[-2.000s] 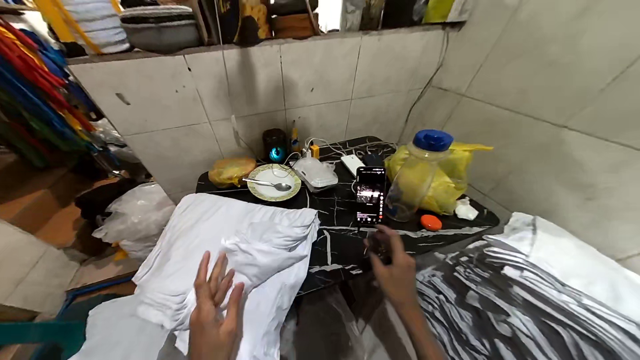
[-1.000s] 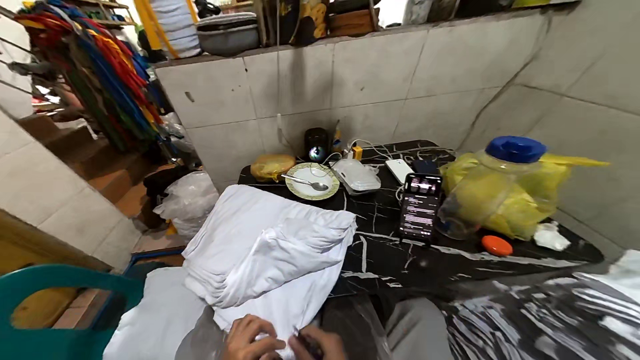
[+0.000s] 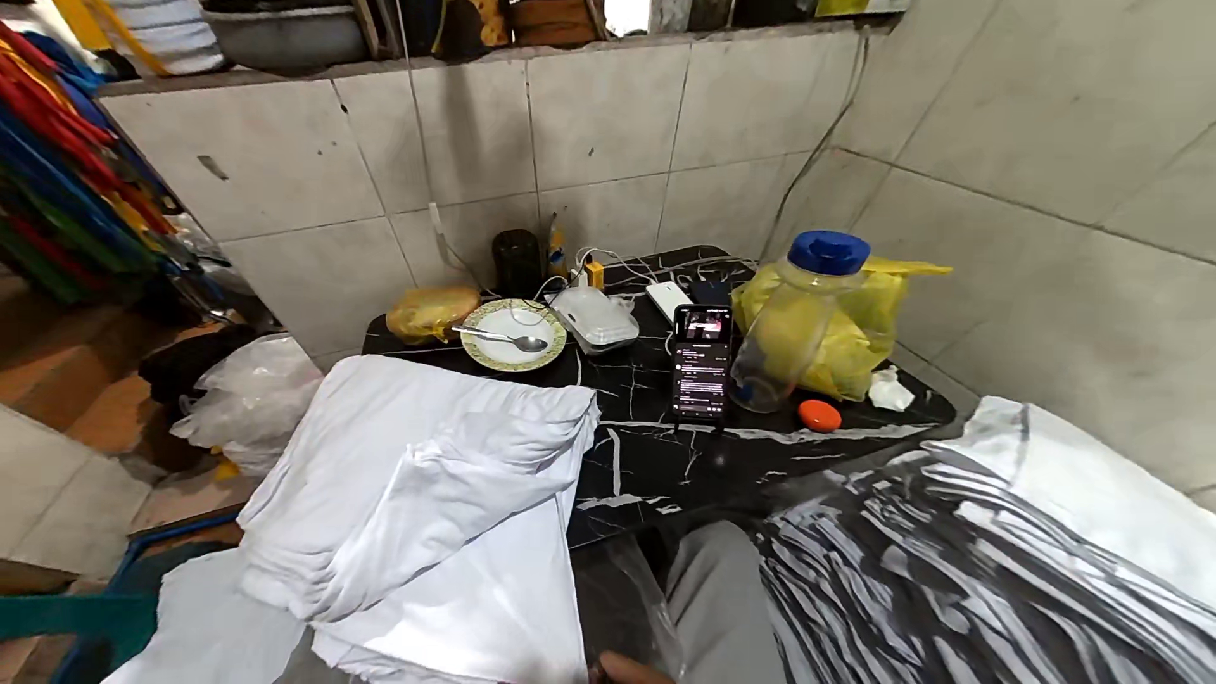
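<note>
Only some fingertips of a hand (image 3: 632,669) show at the bottom edge, by the lower hem of the folded white cloth (image 3: 475,532); which hand it belongs to and what it holds cannot be told. The rest of both hands lies out of view. The white cloth lies in a loose stack over the left part of the black marble-patterned table (image 3: 646,465). Upright on the table stands a smartphone (image 3: 702,366) with a lit screen. To the lower right, dark-and-white striped cloth (image 3: 883,570) lies beside a grey-clad leg (image 3: 717,598).
A plate (image 3: 484,351) with a spoon (image 3: 527,343), a clear plastic box (image 3: 598,318) and a white power bank or charger (image 3: 668,299) are on the table. A blue-lidded plastic jar (image 3: 784,323), yellow bag (image 3: 845,342) and orange cap (image 3: 819,415) stand right. A green chair arm (image 3: 76,616) is at left.
Two seconds ago both hands were over the cloth and near the phone; one second ago they were together at the cloth's lower edge. Now only fingertips show there.
</note>
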